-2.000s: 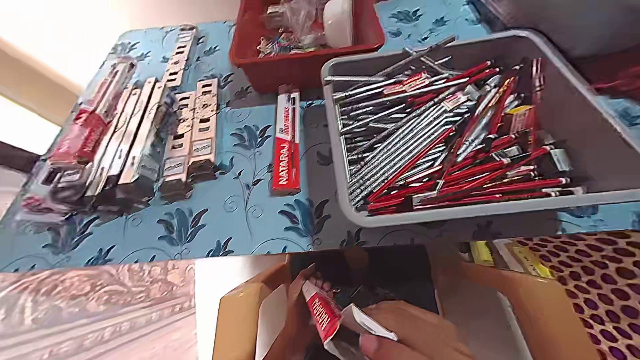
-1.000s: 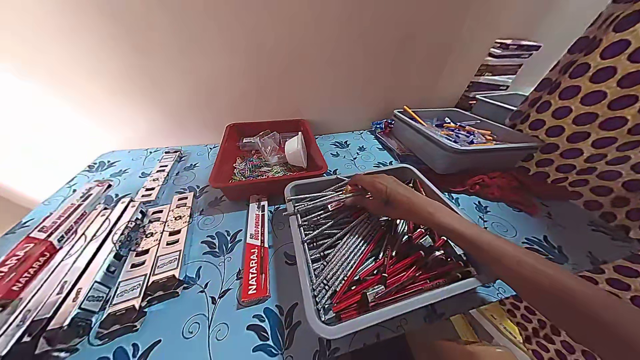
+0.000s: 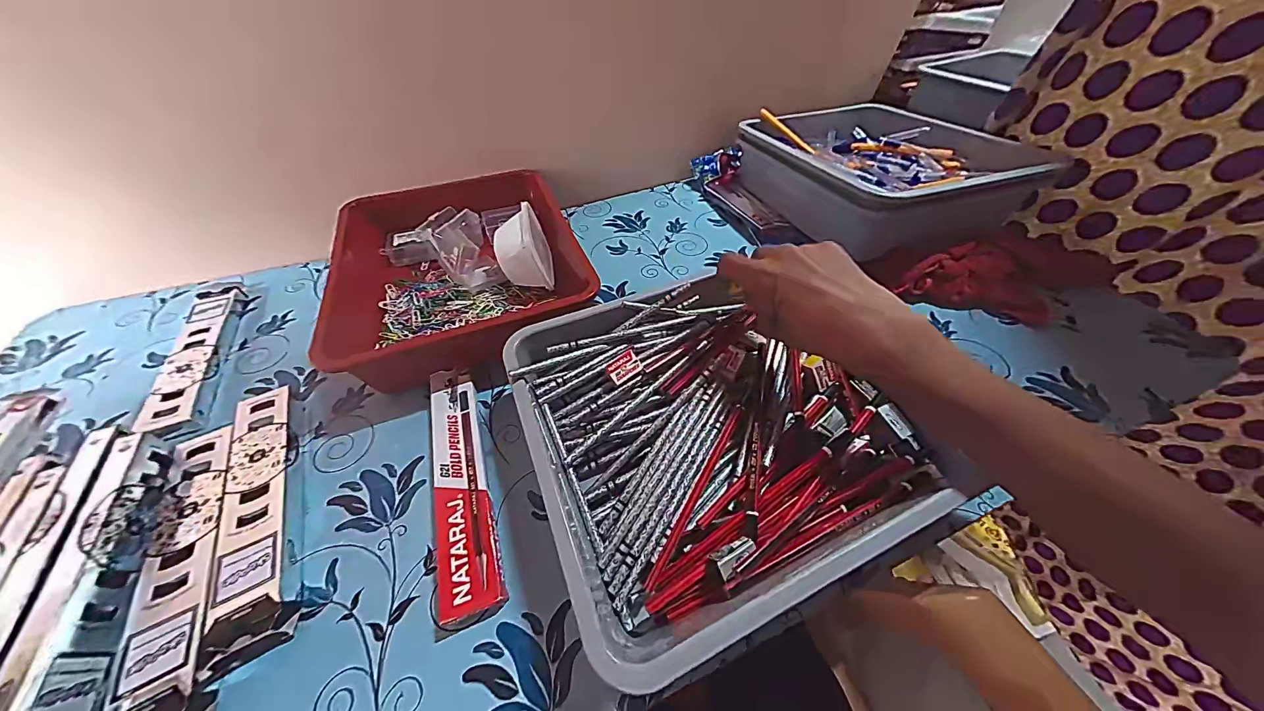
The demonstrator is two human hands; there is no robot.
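My right hand (image 3: 790, 291) reaches over the back rim of a grey plastic bin (image 3: 583, 602), with its fingers bent down at the ends of some pencils. Whether they grip any is hidden. The bin holds many silver-patterned pencils (image 3: 652, 484) and red-and-black pencils (image 3: 790, 494), lying at mixed angles. Left of the bin, a red and white Nataraj pencil box (image 3: 466, 533) lies on the blue floral tablecloth (image 3: 375, 592). My left hand is out of view.
A red tray (image 3: 444, 360) holds paper clips and clear plastic pieces. Patterned cardboard strips (image 3: 252, 494) lie at left. Another grey bin (image 3: 839, 197) holds pens at the back right, near a red cloth (image 3: 973, 281). A tan, unclear shape (image 3: 948, 642) shows below the table edge.
Two seconds ago both hands were low, at an open cardboard box, with a Nataraj box between them. My right hand has since come up to the pencil bin. The view has tilted up.
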